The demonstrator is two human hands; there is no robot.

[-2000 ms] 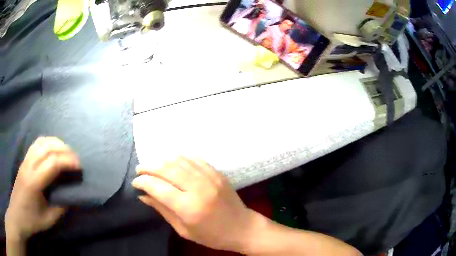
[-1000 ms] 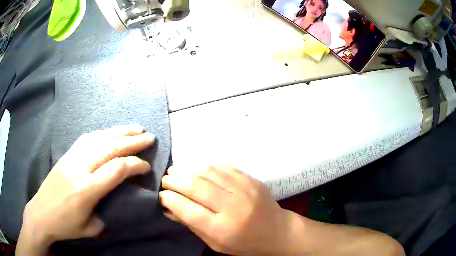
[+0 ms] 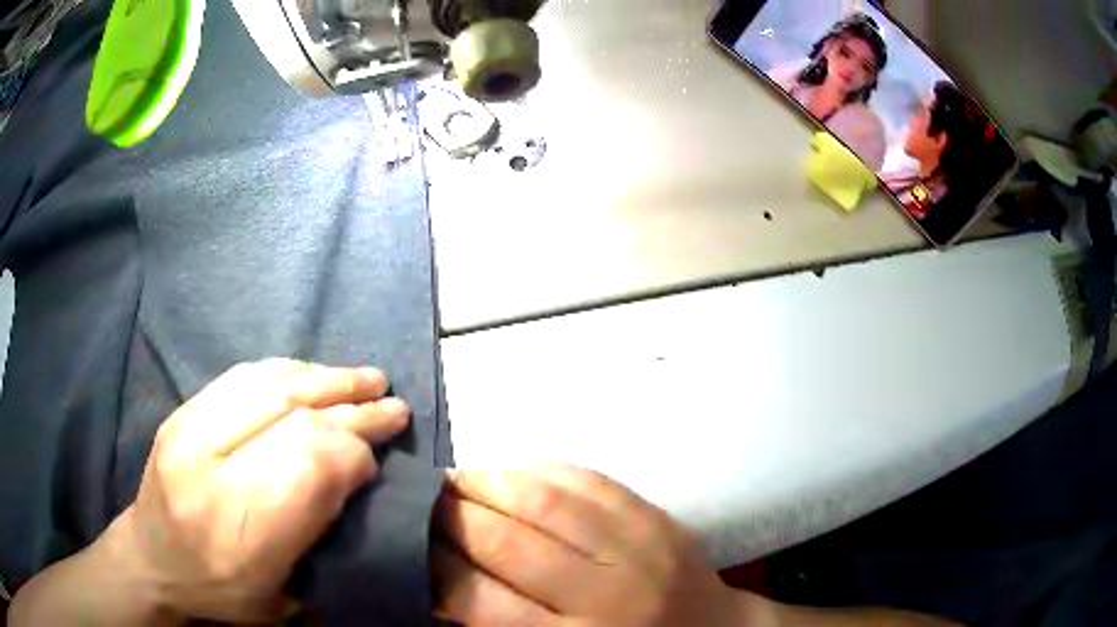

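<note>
A dark blue-grey fabric panel (image 3: 245, 270) lies flat over the left of the table, its long straight edge running from the presser foot (image 3: 394, 132) down to my hands. Two layers show along that edge. My left hand (image 3: 276, 472) lies on the panel with fingers curled, gripping the cloth near the edge. My right hand (image 3: 557, 539) holds the panel's edge at the bottom, where the cloth is folded over; its fingertips are partly hidden by the fold. The machine head (image 3: 355, 43) is above the foot.
A bright green rounded piece (image 3: 145, 71) is at the upper left. A round olive knob (image 3: 494, 59) is right of the needle. A phone (image 3: 876, 116) playing video leans at the upper right, with a yellow sticky piece (image 3: 840, 172) by its edge. Dark cloth (image 3: 980, 527) hangs at the lower right.
The view has moved closer to the needle. My left hand has come from above the cloth onto it, near the edge. The edge now lies straight below the foot, with a fold at my right hand.
</note>
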